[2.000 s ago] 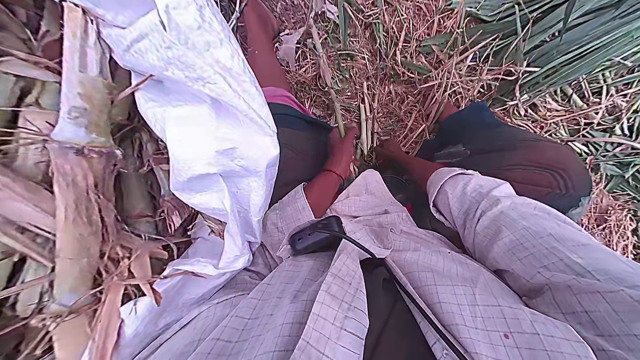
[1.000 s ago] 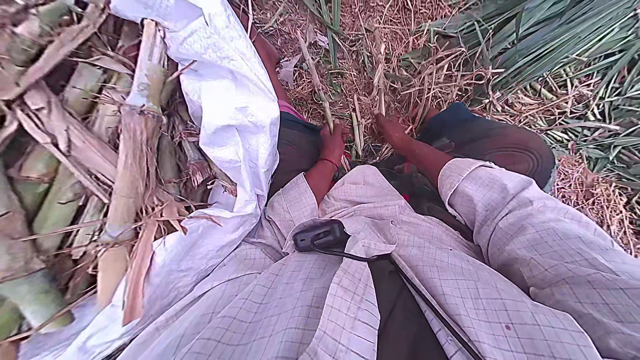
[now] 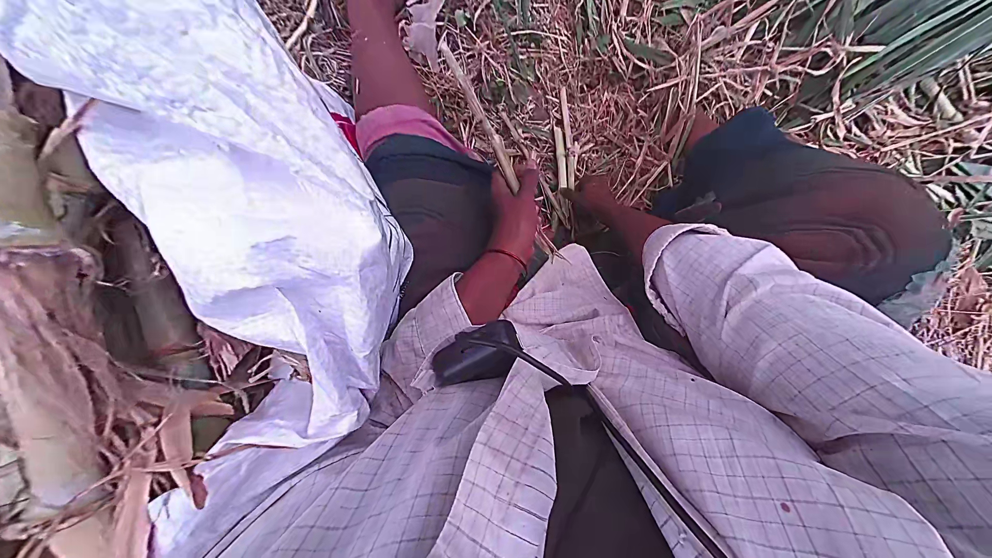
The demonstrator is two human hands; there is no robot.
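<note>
My left hand (image 3: 515,205), with a thin cord around its wrist, is closed around a dry cane-like stalk (image 3: 479,116) that points up and to the left. Just right of it, my right hand (image 3: 593,195) is low between my knees, its fingers near the lower ends of short pale stalk pieces (image 3: 561,151). Whether it grips them cannot be made out. Both hands are over dry straw (image 3: 620,85) that covers the ground.
A white woven plastic sheet (image 3: 232,178) lies along my left side, over thick cut cane stalks (image 3: 46,387) with dry husks. Long green leaves (image 3: 914,46) lie at the upper right. A black device (image 3: 477,353) with a cable hangs at my chest.
My right hand, raised beside a stalk one second ago, is now lower and closer to my body. My left hand still holds a stalk. The view has shifted somewhat.
</note>
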